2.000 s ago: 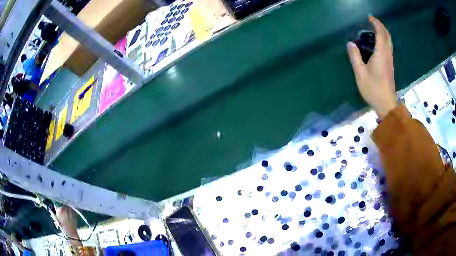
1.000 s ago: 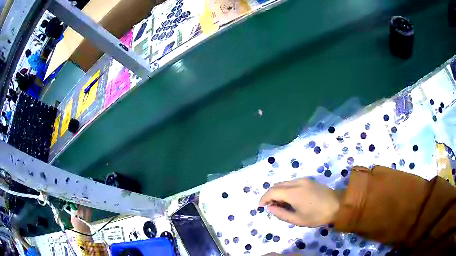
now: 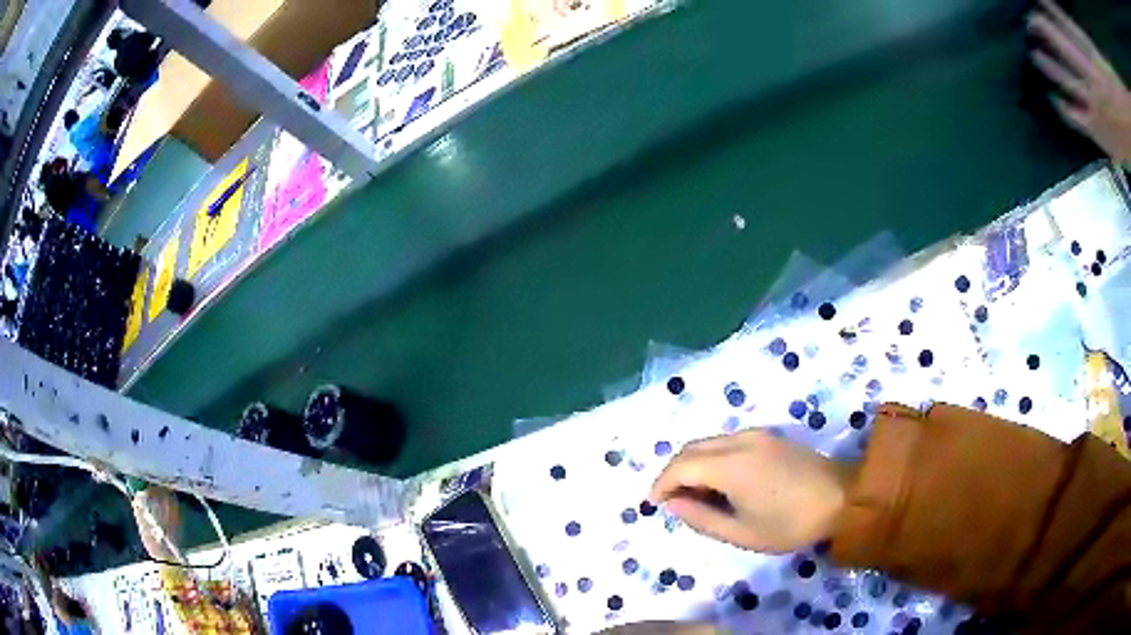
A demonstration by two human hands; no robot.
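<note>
My right hand (image 3: 757, 494), in an orange-brown sleeve, rests low over the clear film (image 3: 533, 515) scattered with small dark round dots. Its fingers are curled, with the fingertips close to a dot (image 3: 647, 509); the palm side is in shadow, so whether it holds anything is unclear. A skin-coloured sliver (image 3: 657, 629) at the bottom edge may be my left hand, mostly cut off. On the green belt (image 3: 595, 273), a black cylindrical unit (image 3: 354, 424) lies at the left beside another (image 3: 268, 426), partly behind the metal frame.
Another person's hand (image 3: 1085, 81) reaches over the belt at top right. A phone (image 3: 484, 564) and blue tray (image 3: 354, 608) lie left of the film. A metal frame (image 3: 186, 437) crosses the left. A black parts tray (image 3: 75, 298) and carton (image 3: 236, 75) stand beyond the belt.
My right hand left the unit at top right and came down to the film. Units came into view at left; a white speck on the belt moved right. Another person's hand appeared at top right.
</note>
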